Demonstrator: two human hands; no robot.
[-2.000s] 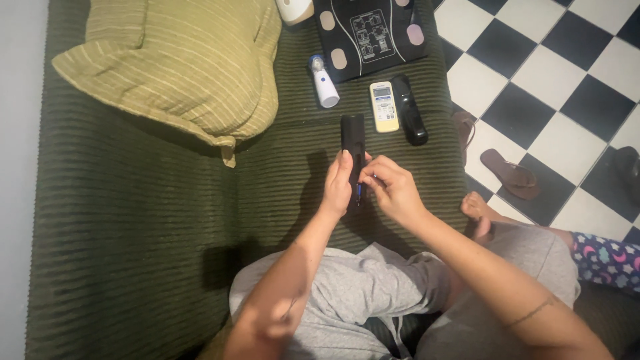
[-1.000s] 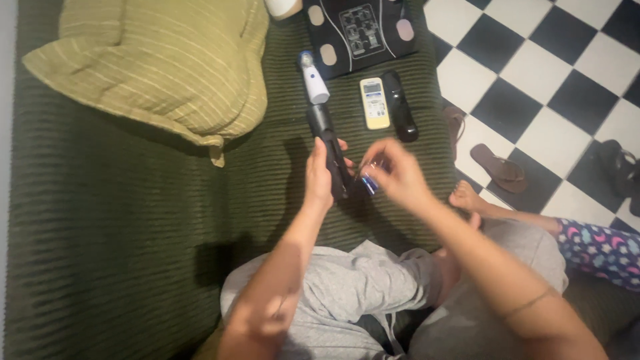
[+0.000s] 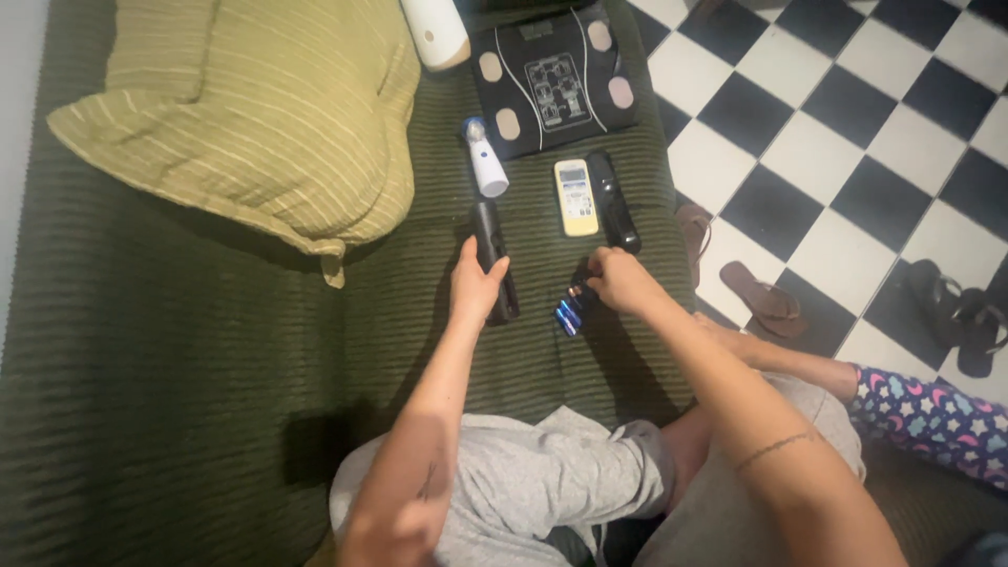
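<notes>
My left hand (image 3: 477,285) holds a long black handheld device (image 3: 494,260), its far end close to a white electric device with a clear blue-rimmed head (image 3: 485,160). To its right, blue batteries (image 3: 568,315) lie on the green corduroy couch (image 3: 520,378). My right hand (image 3: 620,277) is just beyond them with its fingertips together; whether something small and dark is between them cannot be told. Past that hand lie a yellow and white remote control (image 3: 577,198) and a glossy black elongated device (image 3: 613,201), side by side.
A black body scale (image 3: 555,83) and a white device (image 3: 437,33) lie at the far end of the couch. A striped green cushion (image 3: 260,126) is at left. Sandals (image 3: 762,301) stand on the checkered floor; another person's leg in patterned fabric (image 3: 933,417) is at right.
My right hand has moved right, away from the black device in my left hand. The blue batteries, at my right fingers one second ago, now lie on the couch.
</notes>
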